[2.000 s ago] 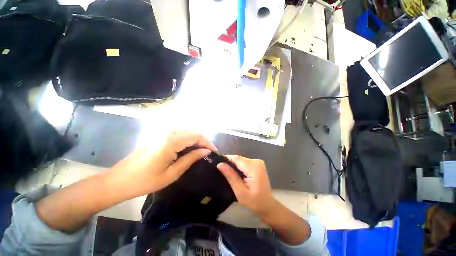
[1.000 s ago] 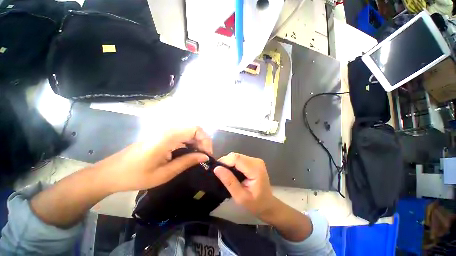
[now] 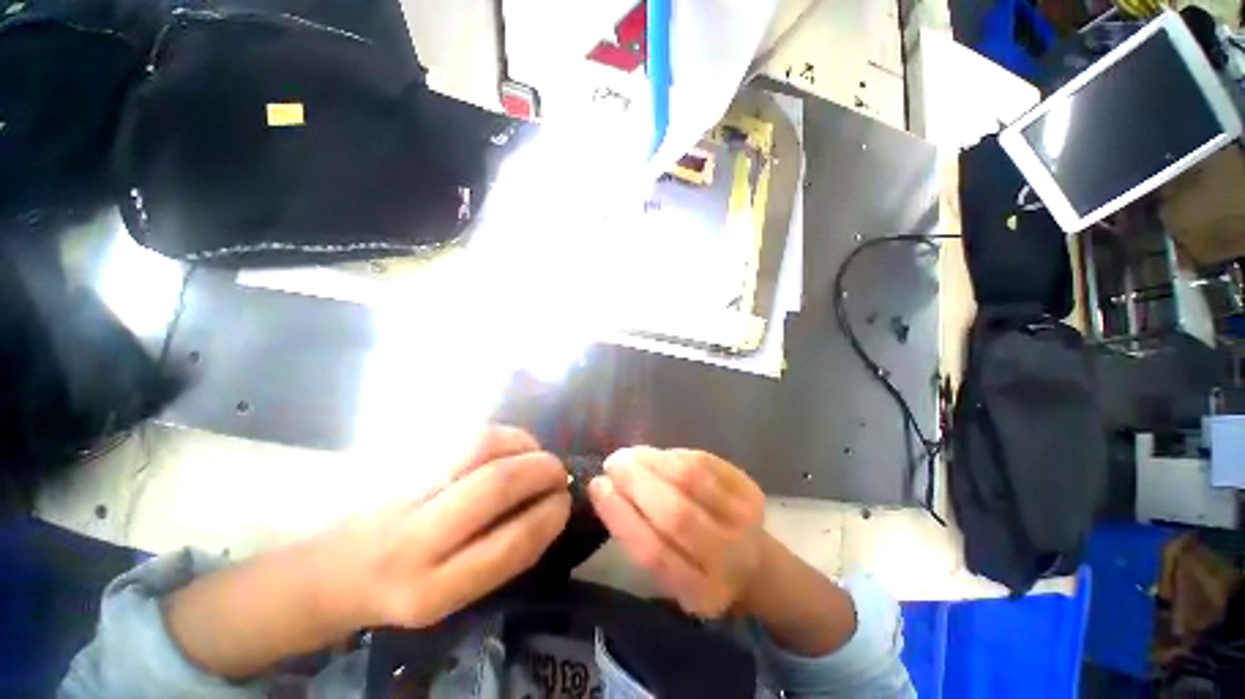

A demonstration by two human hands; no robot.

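My left hand [image 3: 478, 526] and my right hand [image 3: 683, 526] are both bare and close together at the table's near edge. Their fingertips pinch a black bag panel [image 3: 580, 508] from both sides, with a small narrow gap between the hands. Most of the panel is hidden behind my fingers or merges with the dark clothing below. Its yellow tag does not show.
Finished or waiting black bag pieces [image 3: 301, 164] lie at the left. The sewing machine head [image 3: 574, 55] is above, with glare under it. A yellow-taped template [image 3: 751, 246] is right of the glare. A cable [image 3: 844, 307], a grey-black bag [image 3: 1027, 451] and a white-framed tablet [image 3: 1126, 123] are at the right.
Both hands have moved down, nearer my body, with the panel. The panel's face and yellow tag, seen before, are now out of sight. The view has shifted slightly.
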